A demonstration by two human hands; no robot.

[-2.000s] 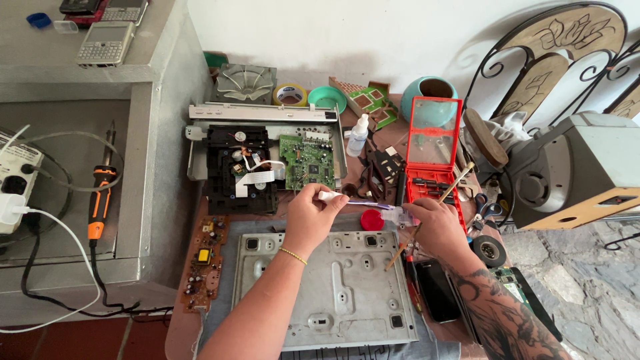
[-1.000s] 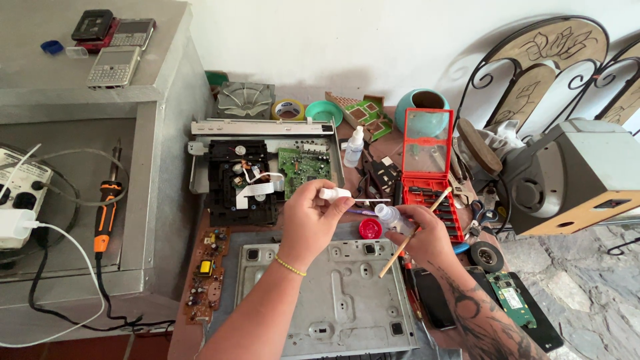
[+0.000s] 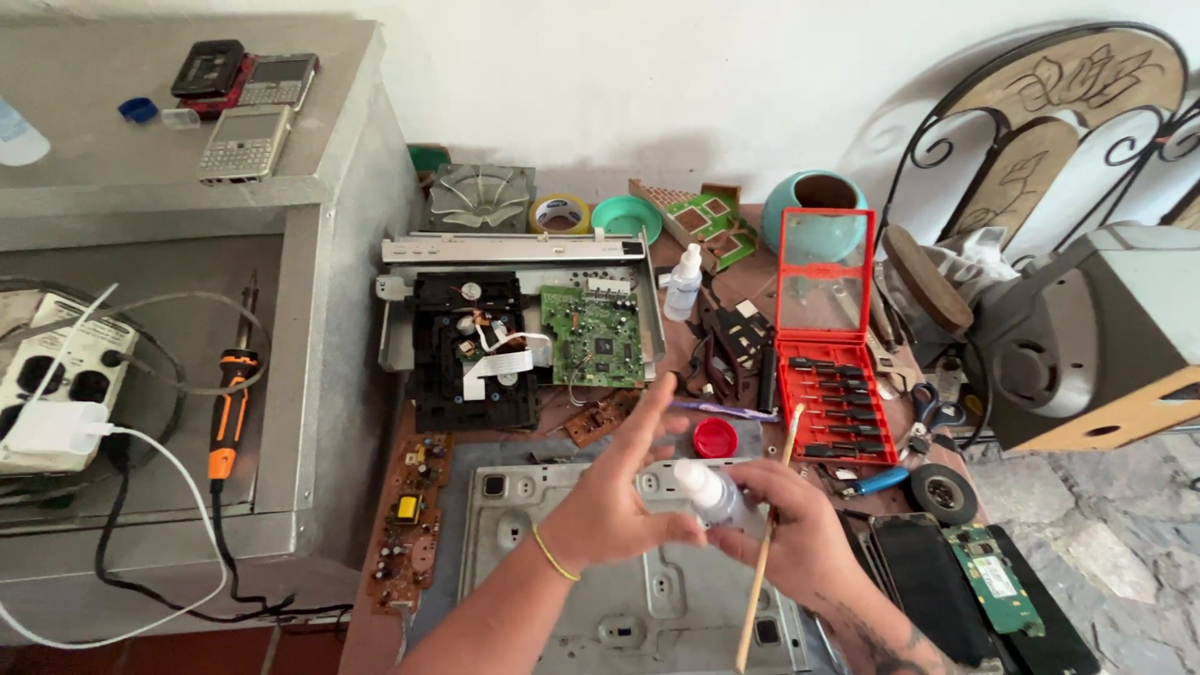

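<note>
My right hand (image 3: 783, 530) is closed around a small clear bottle (image 3: 722, 497) with a white spray top, and also holds a thin wooden stick (image 3: 761, 572) with a pale tip. Just left of the bottle, my left hand (image 3: 623, 492) is spread with nothing in it. Both hands are over a grey metal panel (image 3: 572, 609). Beyond them lie a red cap (image 3: 715, 438) and a purple and white toothbrush-like tool (image 3: 722, 410). An opened disc player chassis (image 3: 514, 251) holds a black disc drive (image 3: 441, 375) and a green circuit board (image 3: 600, 333).
Around the work area are another clear bottle (image 3: 683, 286), a red screwdriver case (image 3: 834, 403), a turquoise pot (image 3: 797, 220), a brown circuit board (image 3: 410, 525), a green phone board (image 3: 996, 577) and a grey speaker (image 3: 1087, 328). At the left, a soldering iron (image 3: 230, 412) lies beside a power strip (image 3: 66, 366).
The white top held by my left hand is now on the bottle in my right hand. My left hand has let go and opened.
</note>
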